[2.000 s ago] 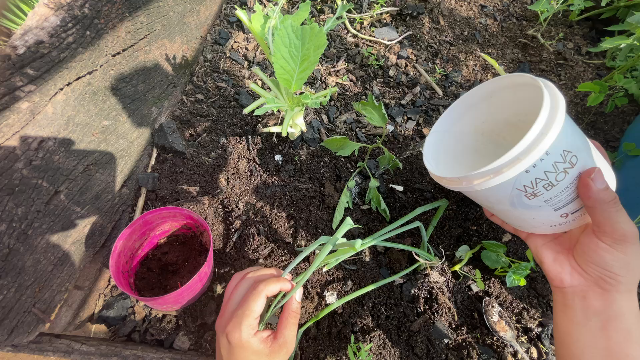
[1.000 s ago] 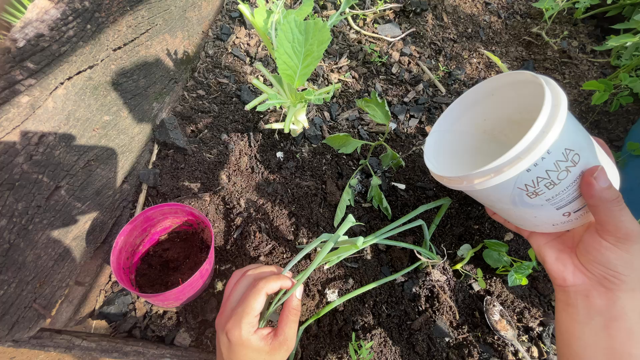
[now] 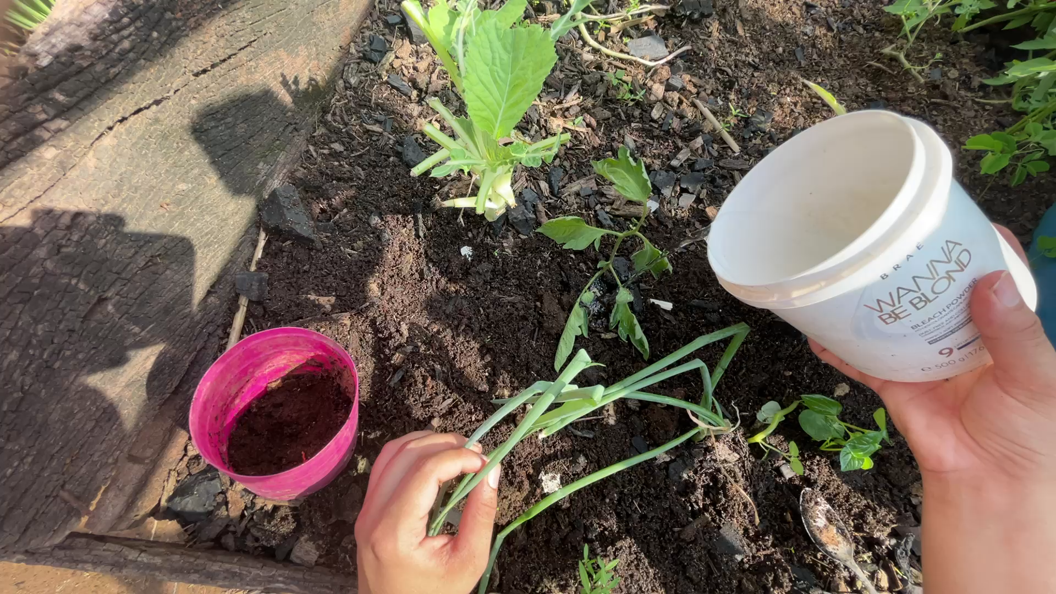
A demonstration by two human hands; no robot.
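At the lower middle, my left hand point(image 3: 429, 511) pinches the long green leaves of a spring onion plant point(image 3: 602, 404), which lies slanting over the dark soil with its root end to the right. My right hand point(image 3: 982, 396) holds a white plastic tub point(image 3: 874, 247) from below and the side, thumb on its printed front. The tub is tilted so that its mouth faces up and left, and the inside that shows is bare. Left of my left hand, a pink plastic pot point(image 3: 330, 462) with soil point(image 3: 289, 421) inside stands on the bed.
A weathered timber edge point(image 3: 99, 272) runs along the left. A leafy plant with cut stalks point(image 3: 495, 157) grows at the top, above a drooping seedling point(image 3: 615, 256). A small green plant point(image 3: 841, 429) and a soiled metal spoon point(image 3: 829, 528) are at the lower right.
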